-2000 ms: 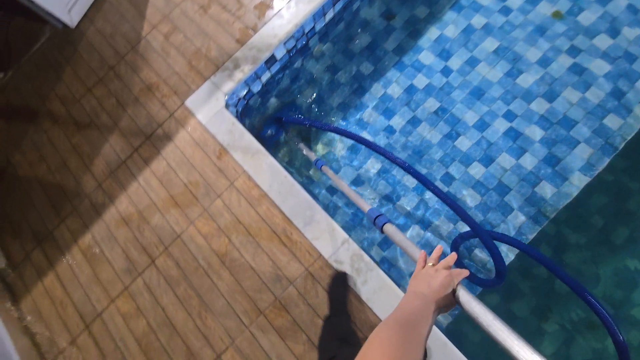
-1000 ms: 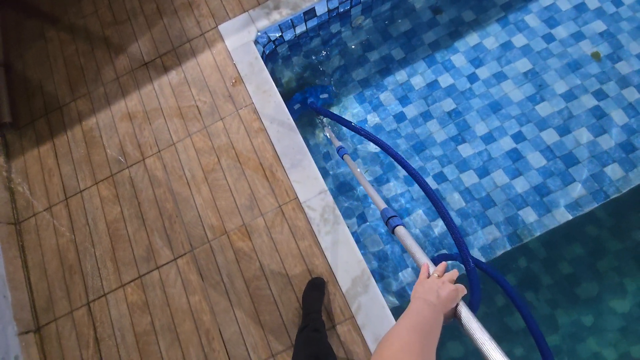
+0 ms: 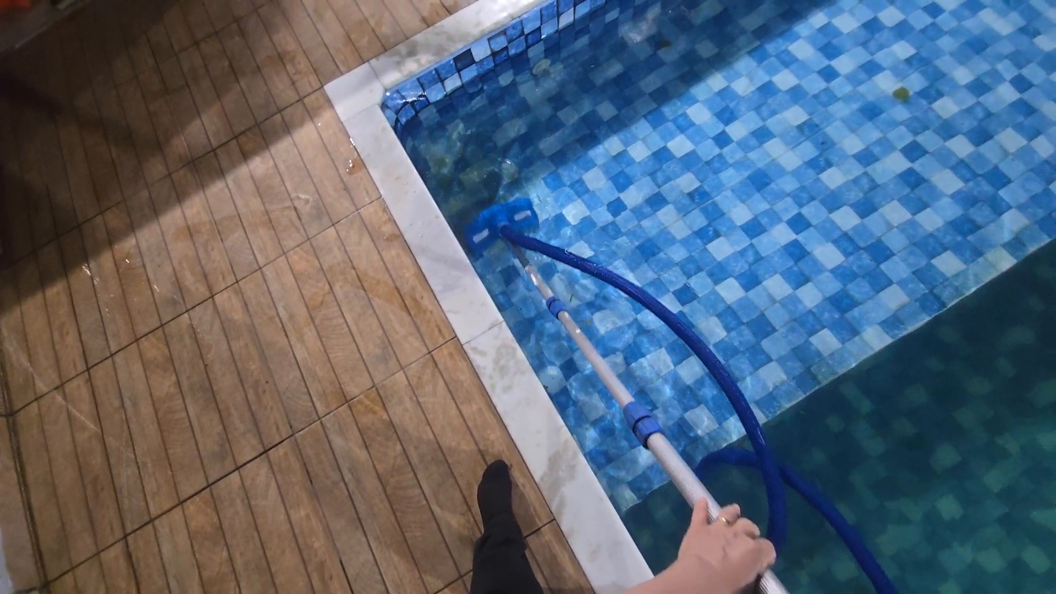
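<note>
My left hand (image 3: 726, 544), a ring on one finger, is closed around the thick lower part of a telescopic aluminium pole (image 3: 598, 363) with blue collars. At the pole's far end a blue pool vacuum head (image 3: 502, 223) lies in the water beside the left pool wall, near the corner. From the head a blue ribbed hose (image 3: 701, 346) curves over the tiled ledge, loops close to my left hand and runs out at the bottom right. The pole's near end is cut off by the frame. My right hand is not in view.
A pale stone coping (image 3: 462, 289) borders the pool beside a wood-look tiled deck (image 3: 239, 330) with wet spots. A foot in black (image 3: 495, 495) stands near the coping. The mosaic ledge drops to darker, deeper water (image 3: 949, 445). A small leaf (image 3: 901, 94) shows at upper right.
The vacuum head has moved away from the pool corner along the left wall. My left hand has stayed on the pole. The hose loop beside my hand has changed shape.
</note>
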